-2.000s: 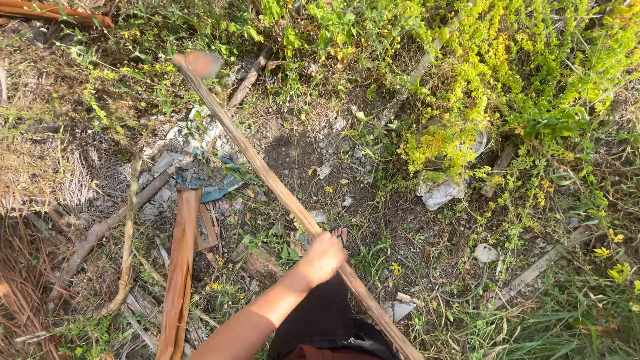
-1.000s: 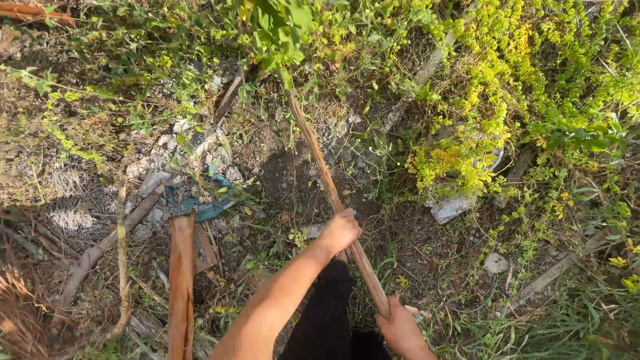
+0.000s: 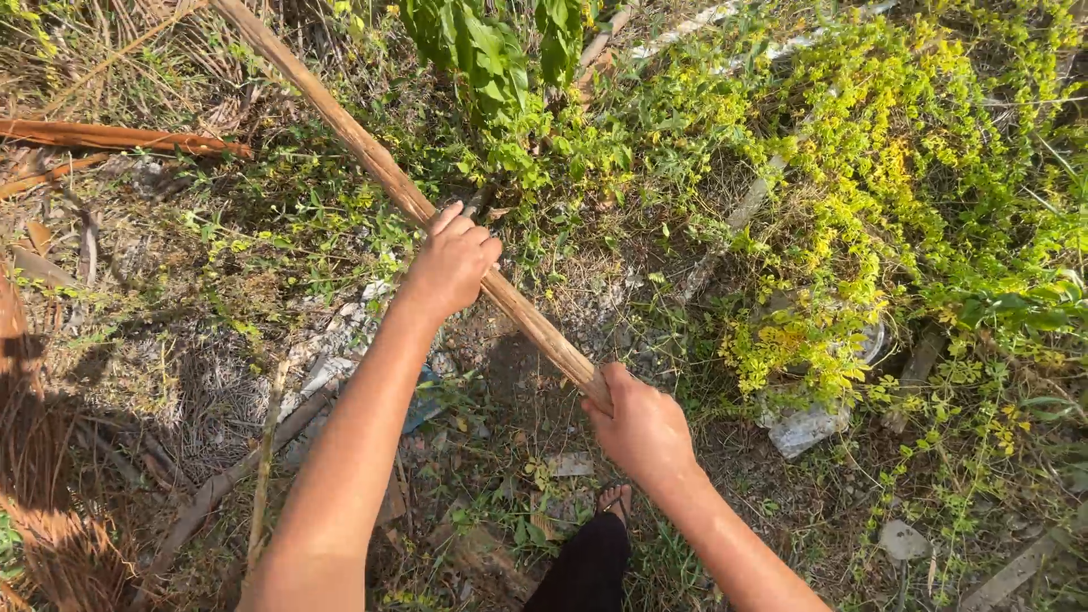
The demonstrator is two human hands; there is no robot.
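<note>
A long wooden pole (image 3: pixel 365 153) runs from the top left down to the centre of the view. My left hand (image 3: pixel 455 259) is closed around its middle part. Lower and to the right, my right hand (image 3: pixel 642 421) grips the pole's near end. The far end lies outside the view, so what it carries is hidden. Beneath the pole is bare soil (image 3: pixel 518 365) with low weeds around it. A piece of blue material (image 3: pixel 422 404) lies on the ground just right of my left forearm.
Yellow-green weeds (image 3: pixel 901 195) cover the right side, beside a pale chunk of rubble (image 3: pixel 807 429). Dry branches (image 3: pixel 212 493) and reddish fibrous fronds (image 3: pixel 51 459) lie at left. A leafy green plant (image 3: pixel 484 51) stands at top centre. My sandalled foot (image 3: pixel 614 501) is below my right hand.
Two seconds ago only my left hand was seen on the pole; my right hand came onto its near end by one second ago. The pole has since swung up and leftward, its far end leaving the view.
</note>
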